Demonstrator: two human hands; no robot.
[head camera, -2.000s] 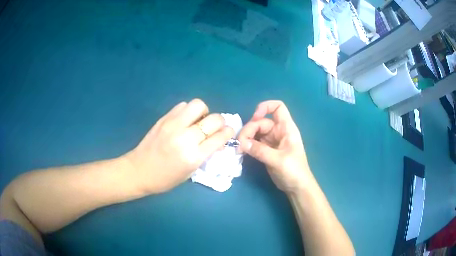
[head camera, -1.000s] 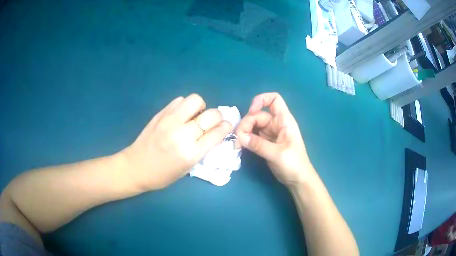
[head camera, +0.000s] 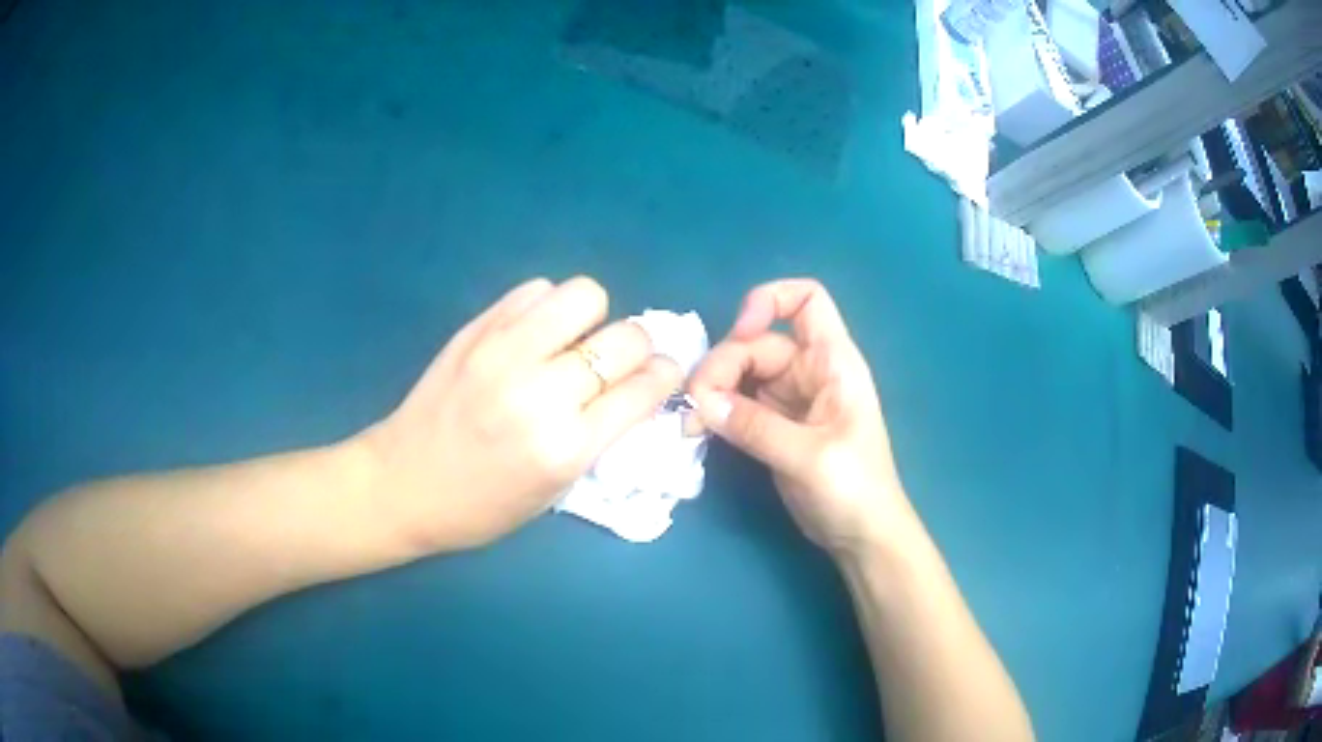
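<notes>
A crumpled white wiping cloth (head camera: 638, 486) lies on the green bench mat (head camera: 334, 203) under my hands. A small dark part with bright edges (head camera: 677, 403) shows between my fingertips, over the cloth; most of it is hidden. My left hand (head camera: 529, 399) is bare, with a ring, its fingers curled down onto the cloth and touching the part. My right hand (head camera: 805, 406) pinches the part's right end between thumb and index finger, its other fingers curled.
A faint clear film (head camera: 768, 87) lies flat at the top. At the upper right are a pale shelf post (head camera: 1102, 138), a white bin (head camera: 1027, 80) and white cups (head camera: 1153, 254). At the right, a black tray (head camera: 1171, 580) frames a silver-grey panel (head camera: 1206, 594).
The view has shifted slightly. My hands stay together at the cloth with only small finger movements, and the part remains between them.
</notes>
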